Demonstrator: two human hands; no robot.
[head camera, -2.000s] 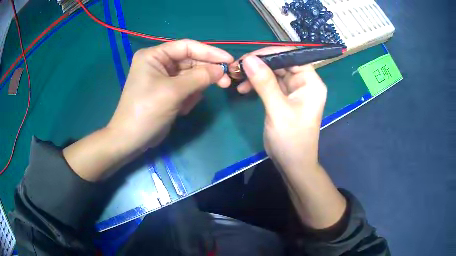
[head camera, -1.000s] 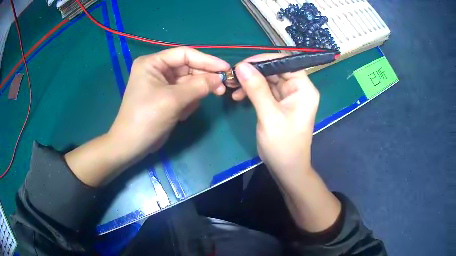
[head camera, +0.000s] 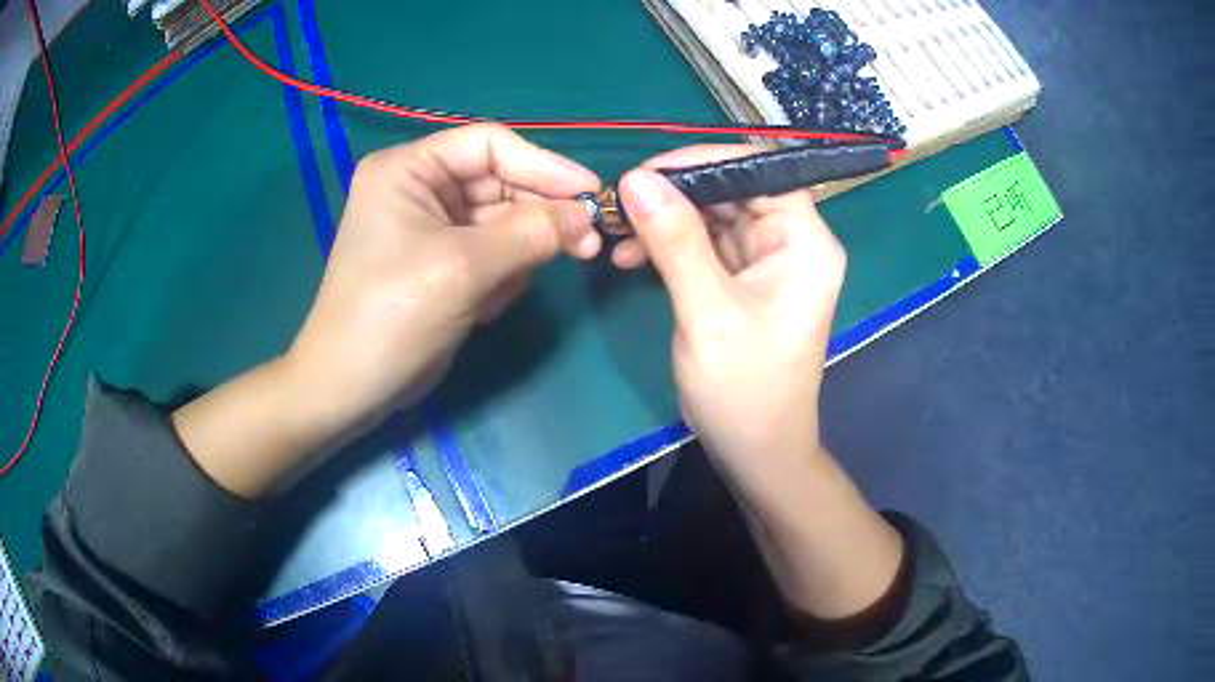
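My left hand (head camera: 426, 253) pinches a tiny dark shiny unit (head camera: 588, 205) between thumb and index finger. My right hand (head camera: 740, 280) holds a thick black tape-wrapped test probe (head camera: 786, 172), its coppery tip (head camera: 610, 209) pointing left at the unit. Tip and unit meet or nearly meet; the fingers partly hide the spot. A red test lead (head camera: 533, 124) runs from the probe's rear end leftward above both hands. Both hands are bare and held above the green mat (head camera: 546, 353).
A black pile of loose units (head camera: 822, 73) lies on the white slotted tray stack (head camera: 953, 67) at upper right. A green label (head camera: 1002, 211) is at the table edge. A small brown piece (head camera: 43, 229) lies at left. More stacked trays (head camera: 200, 19) show at upper left.
The right hand and probe have shifted slightly left and down, and the tip sits closer to the unit. The left hand has barely moved. The trays and label appear slightly shifted left in the view.
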